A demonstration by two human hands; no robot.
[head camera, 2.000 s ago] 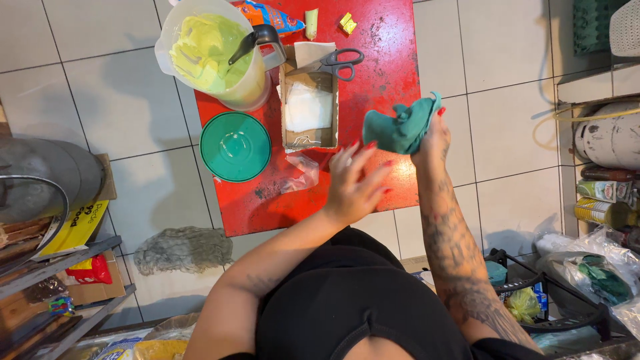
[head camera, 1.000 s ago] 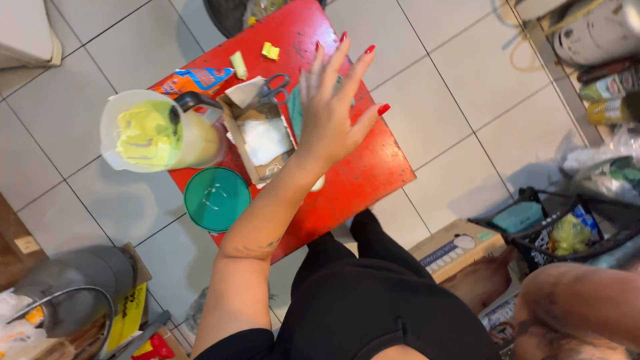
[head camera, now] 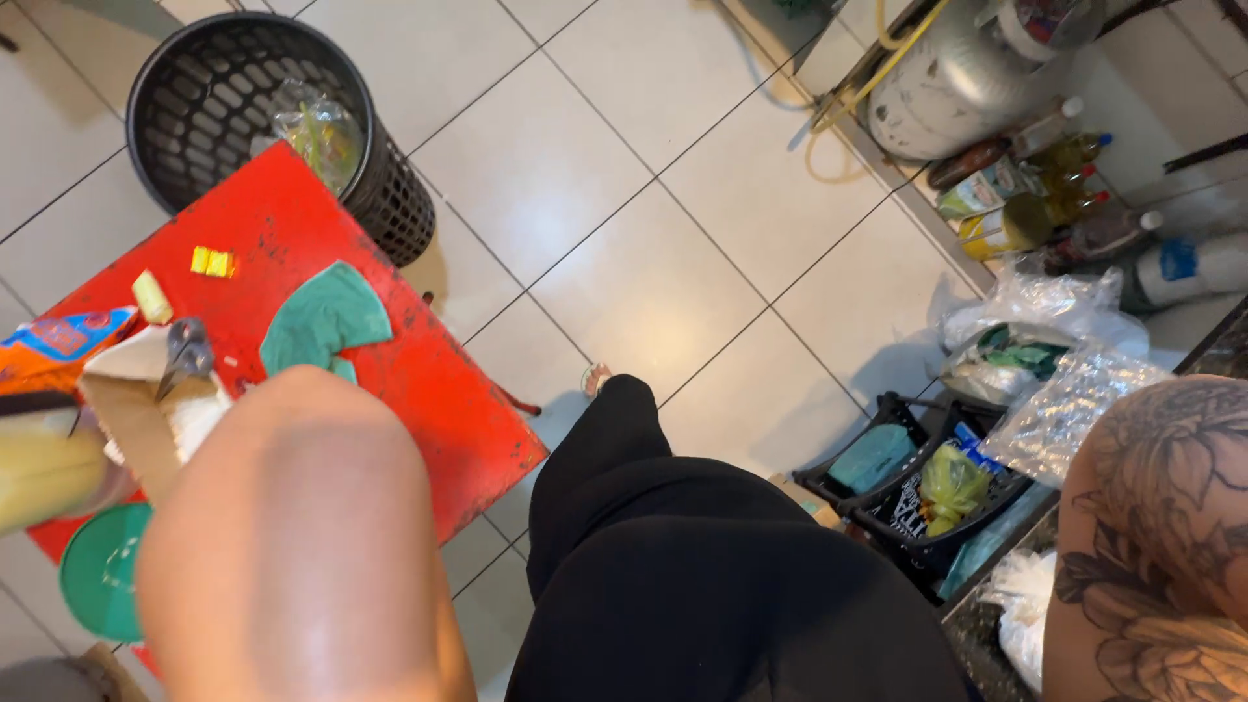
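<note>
Neither of my hands shows in the head view. My bent left arm rises large at the lower left, over part of the red table (head camera: pixel 458 429); my tattooed right arm is at the right edge. A green cloth (head camera: pixel 317 317) lies on the table beyond my left arm. To its left are grey-handled scissors (head camera: pixel 185 353) on an opened cardboard box (head camera: pixel 132 419), a small yellow packet (head camera: pixel 213 262) and an orange and blue packet (head camera: pixel 63 341). A green round container (head camera: pixel 102 575) and a jug of pale yellow contents (head camera: pixel 44 468) stand at the left, partly cut off or covered.
A black perforated basket (head camera: pixel 405 210) with plastic inside stands by the table's far corner. To the right are a black crate (head camera: pixel 873 502), clear plastic bags (head camera: pixel 1082 409), several bottles (head camera: pixel 1072 205) and a silver gas cylinder (head camera: pixel 936 107). My foot (head camera: pixel 596 378) is on the tiled floor.
The green cloth, held in my right hand two seconds before, lies on the table. My left hand, over the table one second before, has gone out of sight. The view has swung to the right.
</note>
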